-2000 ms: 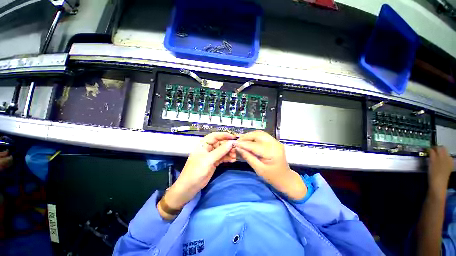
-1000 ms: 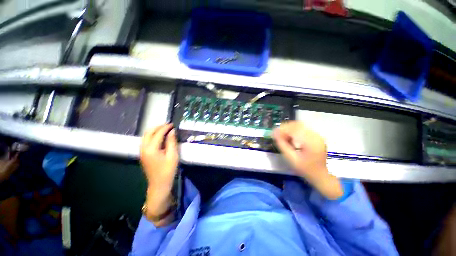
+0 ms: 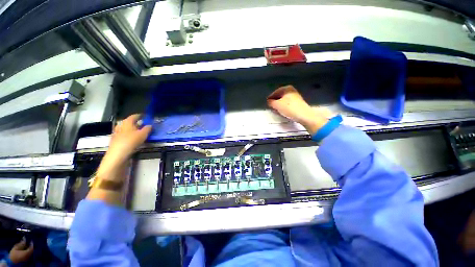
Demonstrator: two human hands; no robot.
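A green circuit board panel (image 3: 224,174) lies in a black carrier (image 3: 167,195) on the conveyor, with small dark parts along it and metal clips on the carrier's long edges. My left hand (image 3: 128,136) is at the left front corner of the blue parts bin (image 3: 220,130), fingers apart; whether it touches the rim is unclear. Loose silvery pieces lie in the bin. My right hand (image 3: 290,106) is over the shelf to the right of this bin, fingers curled and fingertips partly hidden; I cannot tell if it holds anything.
A second blue bin (image 3: 376,83) stands tilted on the shelf at the right. A red holder (image 3: 285,54) is on the upper ledge. Another carrier (image 3: 465,148) is at the far right. A dark plate lies left of my carrier, partly behind my left arm. Another person's hand (image 3: 21,251) shows at lower left.
Both hands have moved up from the carrier's near edge, the left to the bin's left corner, the right over the shelf. The view has shifted, showing more of the upper ledge.
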